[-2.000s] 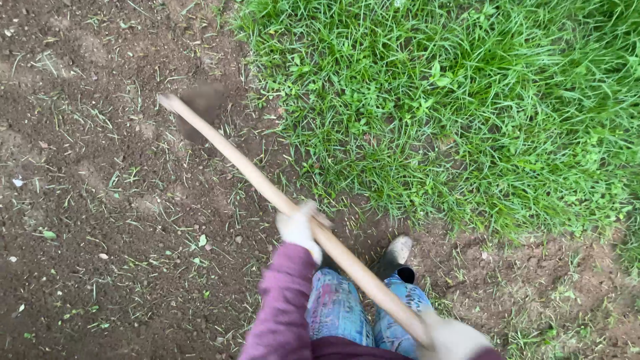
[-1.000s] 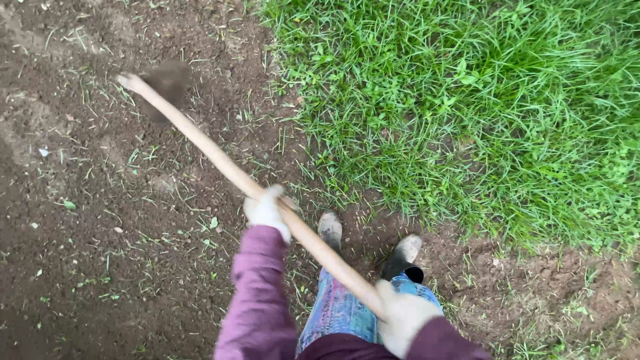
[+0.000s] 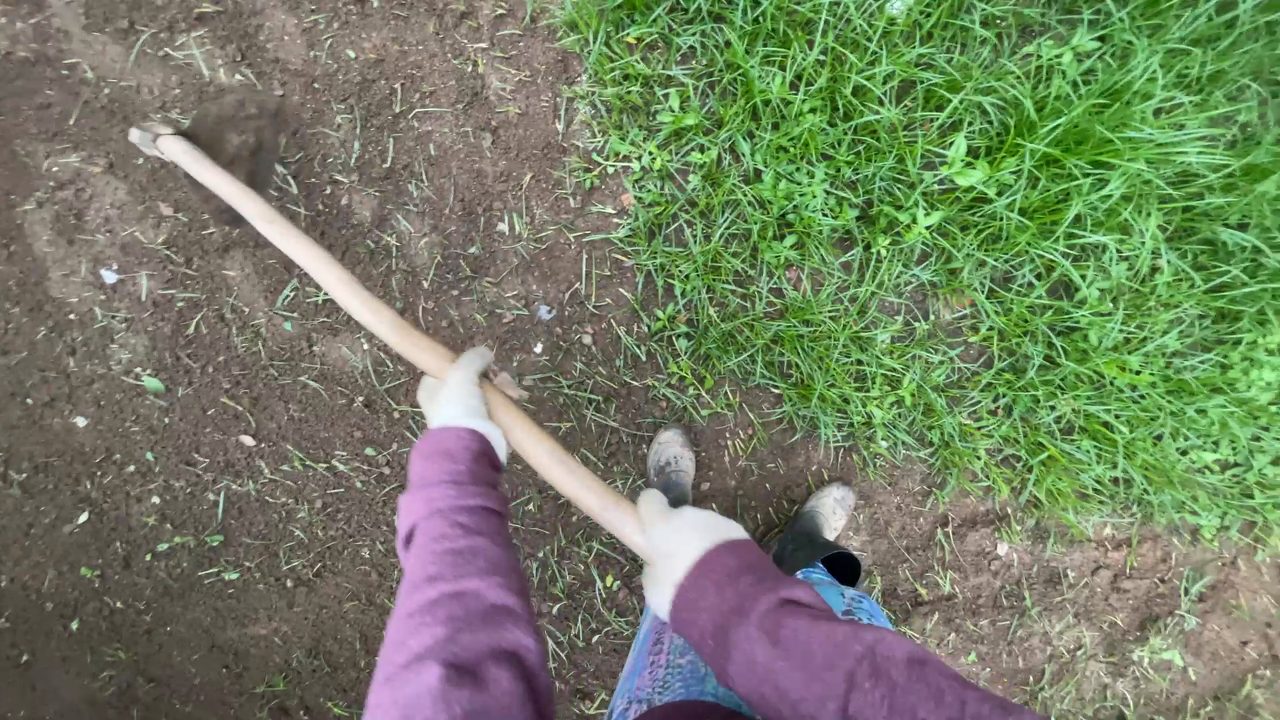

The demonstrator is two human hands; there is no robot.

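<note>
A long wooden handle [image 3: 330, 275] runs from the upper left down to the middle of the head view. At its far end is a dark, blurred blade [image 3: 238, 140], like that of a hoe, low over or on the soil. My left hand [image 3: 462, 398], in a pale glove, is closed around the middle of the handle. My right hand [image 3: 682, 550], gloved too, grips the near end in front of my legs. Whether the blade touches the soil, I cannot tell.
Brown soil [image 3: 300, 480] with scattered grass clippings lies to the left and below. Thick green grass [image 3: 950, 220] fills the upper right. My muddy boots, the left [image 3: 671, 462] and the right [image 3: 822, 520], stand on soil near the grass edge.
Both hands keep hold of the handle. Since two seconds ago the handle's far end and my hands have moved left in view. The left boot, hidden at first, now shows.
</note>
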